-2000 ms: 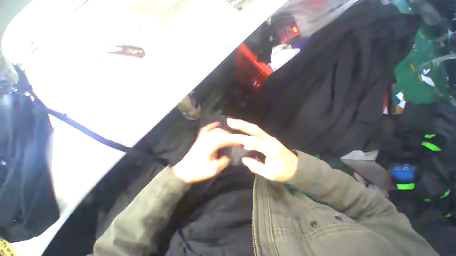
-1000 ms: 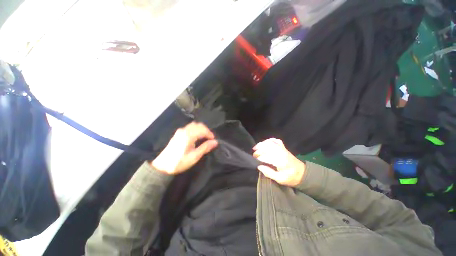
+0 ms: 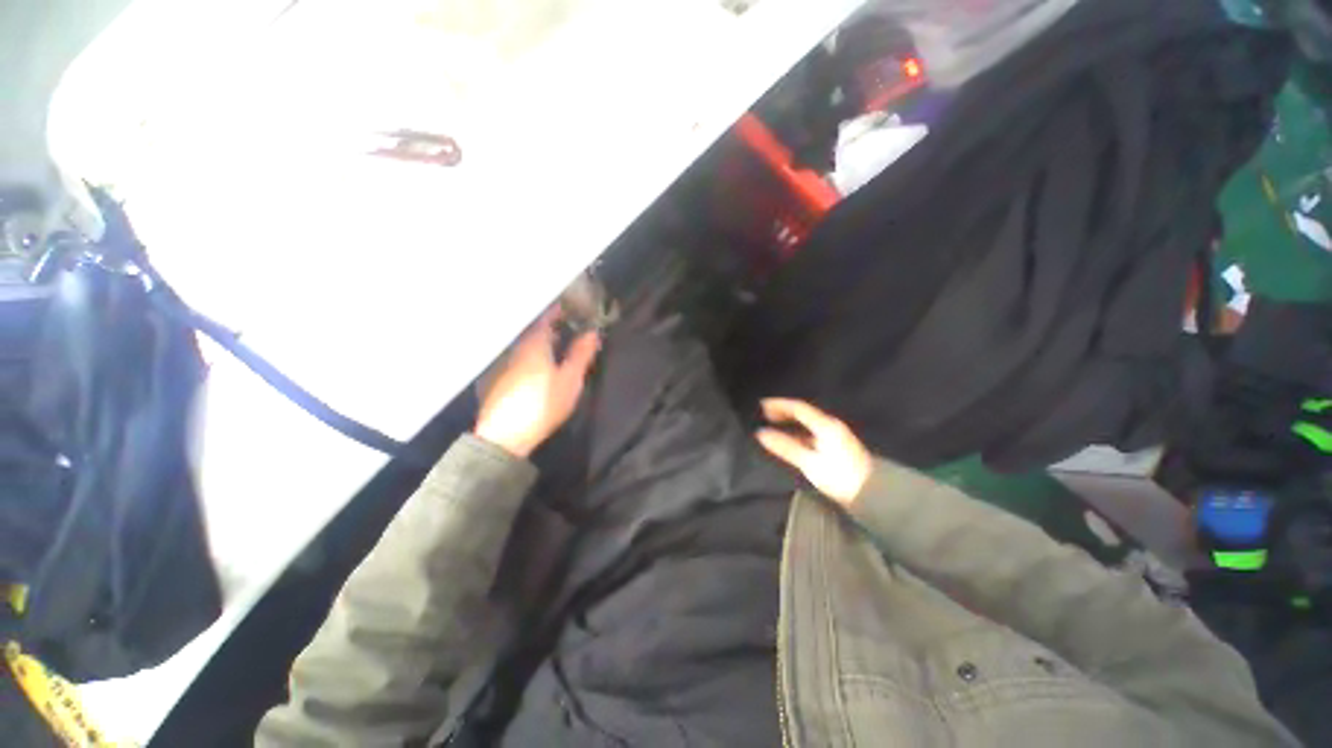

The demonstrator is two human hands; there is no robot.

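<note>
A dark grey garment (image 3: pixel 657 424) lies smoothed over my lap. My left hand (image 3: pixel 538 392) is bare, at the table's front edge, on the garment's left side; its fingertips are beside a small tan object under the edge, and I cannot tell whether they grip cloth. My right hand (image 3: pixel 821 447) is bare and open at the garment's right side, fingers apart. The black garment piece (image 3: pixel 102 439) lies at the left under the needle area. A narrow black strip (image 3: pixel 278 383) runs from there over the table edge.
Dark reddish-brown snips (image 3: pixel 418 148) lie on the white machine table (image 3: pixel 351 278). A red crate (image 3: pixel 789 183) is under the table. A large dark garment pile (image 3: pixel 993 263) lies right of my lap. Yellow printed tape (image 3: pixel 51 694) shows at lower left. Green floor (image 3: pixel 1285 219) shows at right.
My hands were close together, then held the grey cloth stretched between them. Now they are farther apart, the left moved up to the table edge, the right let go. The cloth lies flatter.
</note>
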